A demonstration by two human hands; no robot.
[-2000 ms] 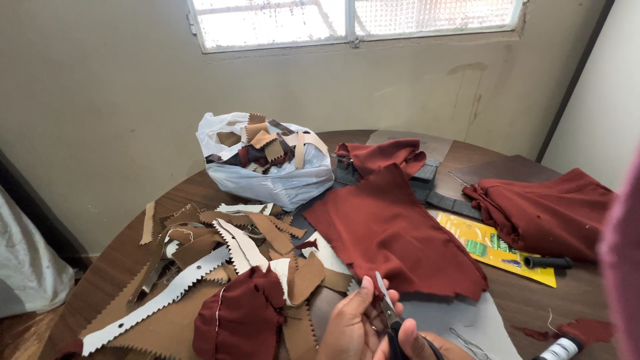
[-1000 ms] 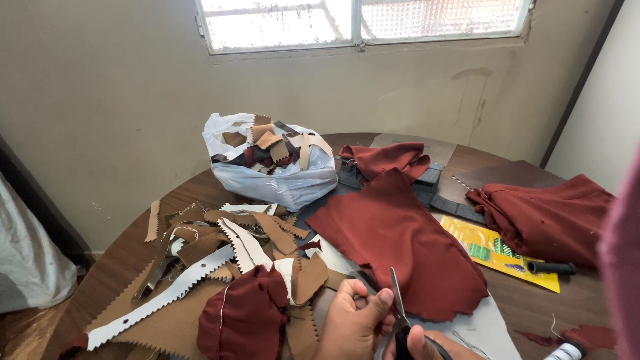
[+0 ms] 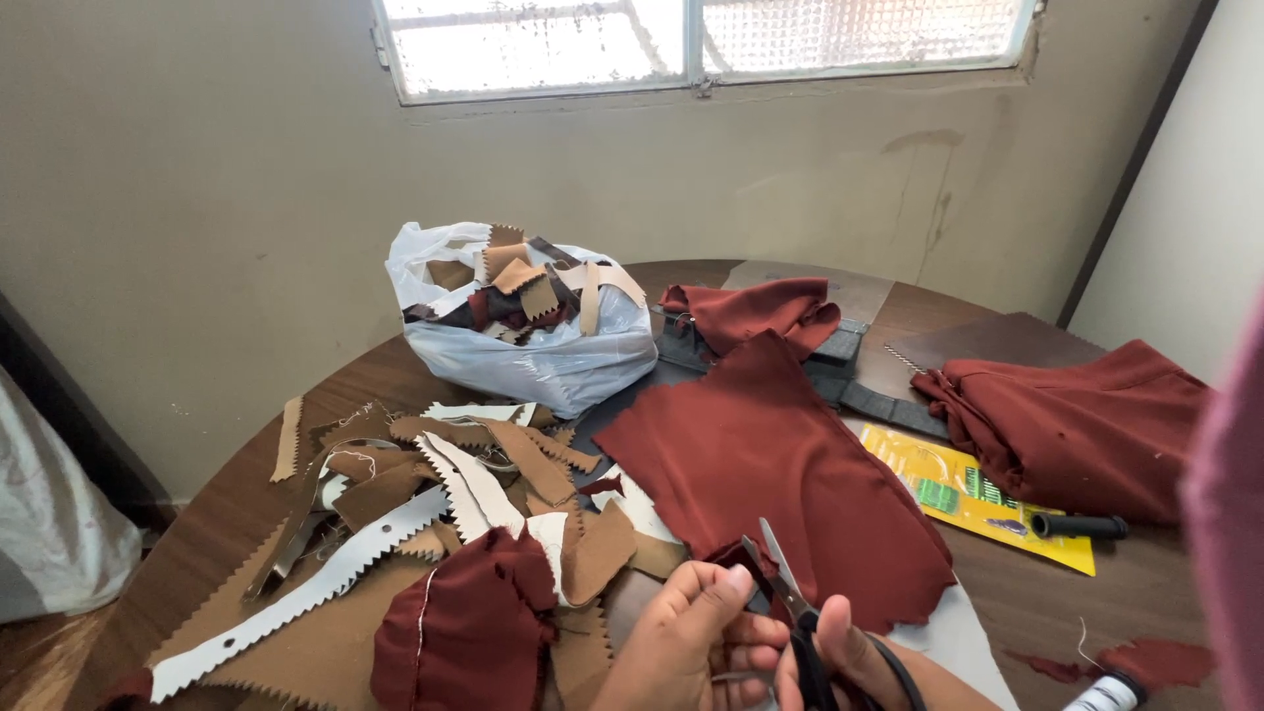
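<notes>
My right hand (image 3: 839, 657) grips black-handled scissors (image 3: 785, 573), their blades parted and pointing up and away. Just left of it, my left hand (image 3: 696, 622) pinches a small dark red fabric piece (image 3: 752, 561) between thumb and fingers, at the blades. Behind both hands a large rust-red cloth (image 3: 770, 454) lies spread over a pale sheet. A gathered dark red fabric piece (image 3: 464, 627) with a white stitched line rests left of my left hand.
Brown zigzag-edged scraps (image 3: 326, 612) and a white toothed strip (image 3: 306, 588) cover the left side. A white plastic bag (image 3: 533, 365) of scraps stands behind. At right are folded red cloth (image 3: 1076, 425), a yellow needle card (image 3: 948, 484), a black tube (image 3: 1078, 525) and a thread spool (image 3: 1108, 693).
The scissors and both hands have shifted slightly; a small dark red piece now shows clearly at the blades, beside my left fingers.
</notes>
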